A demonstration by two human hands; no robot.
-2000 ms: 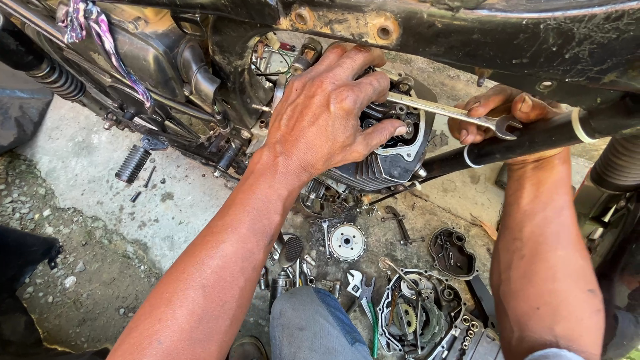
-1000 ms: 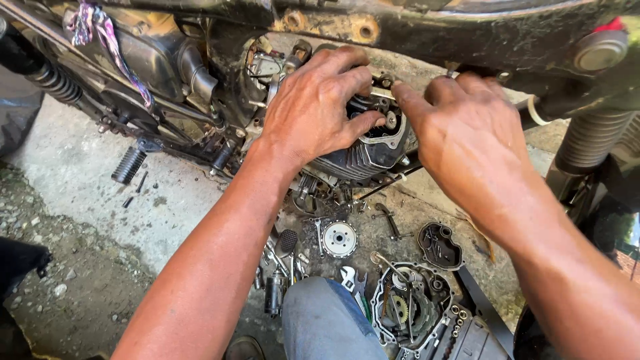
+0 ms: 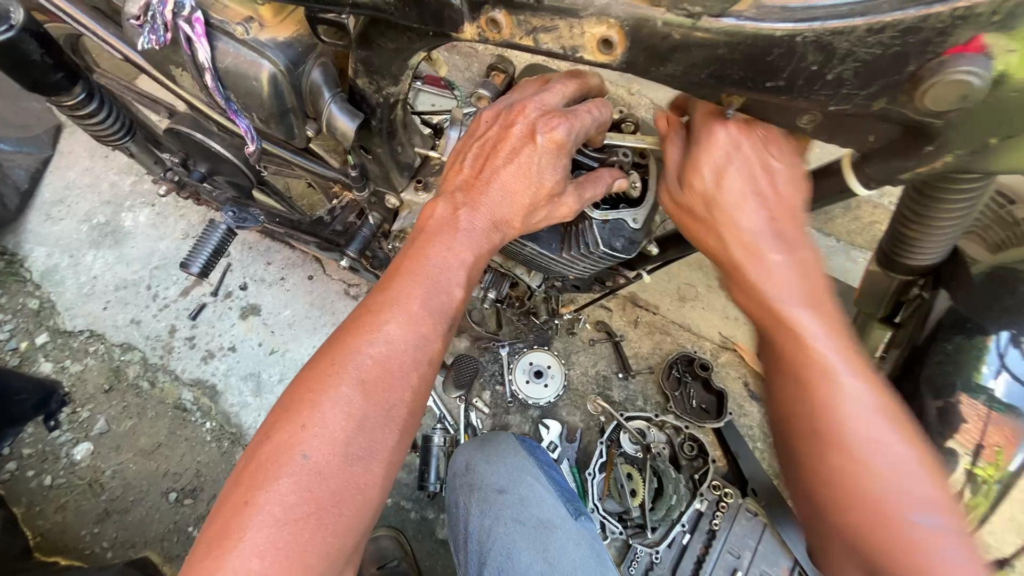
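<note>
A motorcycle engine's finned cylinder head lies under both hands, its top open with valve parts showing. My left hand rests over its left side, thumb on a small round part inside and fingers at the far edge. Between the hands runs the shaft of a metal wrench; its left end is hidden by my left fingers. My right hand is closed round the wrench's right part, just below the black frame tube. Whether the left fingers grip the wrench cannot be told.
On the concrete below lie a round clutch part, an adjustable wrench, a small engine cover and a large cover with gears. A footpeg juts out at left. A ribbed fork boot stands at right.
Two seconds ago the wrench's open jaw showed beside my right hand, below the frame tube. My right hand has since come round over the wrench, nearer my left hand, which stays over the cylinder head.
</note>
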